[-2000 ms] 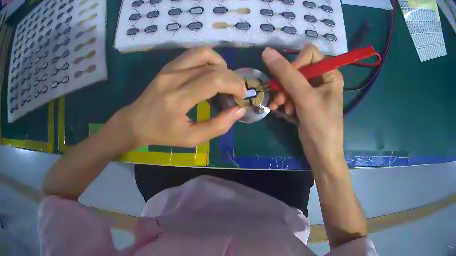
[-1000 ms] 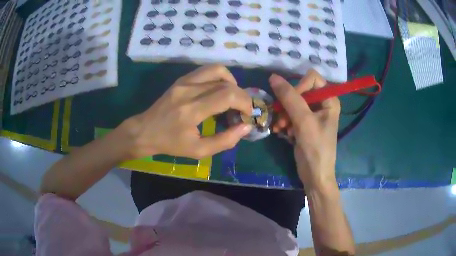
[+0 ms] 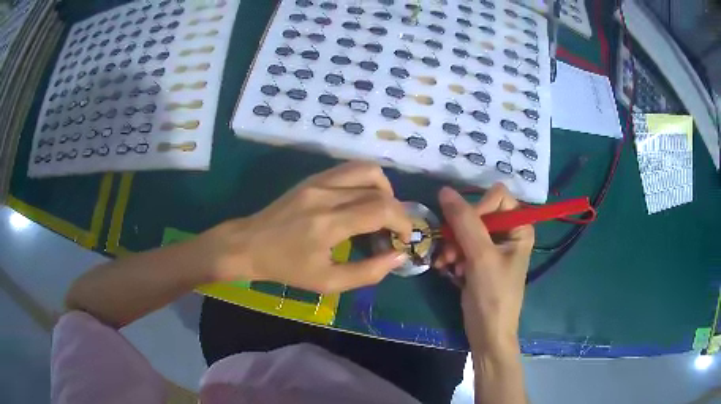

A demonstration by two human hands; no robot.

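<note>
The round silver test fixture lies on the green mat, with a brass-gold insert at its centre. A small part, whitish here, sits in the insert's dark slot. My left hand has its thumb and fingertips at the fixture's left side, close to the part; whether they pinch it cannot be told. My right hand holds the red test probe, its front end pointing left at the fixture's right side. The probe tip is too small to make out.
A white foam parts tray with rows of dark and gold parts lies beyond the hands. A second white tray is at left. Red and dark leads curve at right. Papers lie at right. Yellow tape marks the front edge.
The view has tilted and shifted, so the bench sits lower in the picture and more of the trays and papers shows. Both hands stay at the fixture, with the probe still held.
</note>
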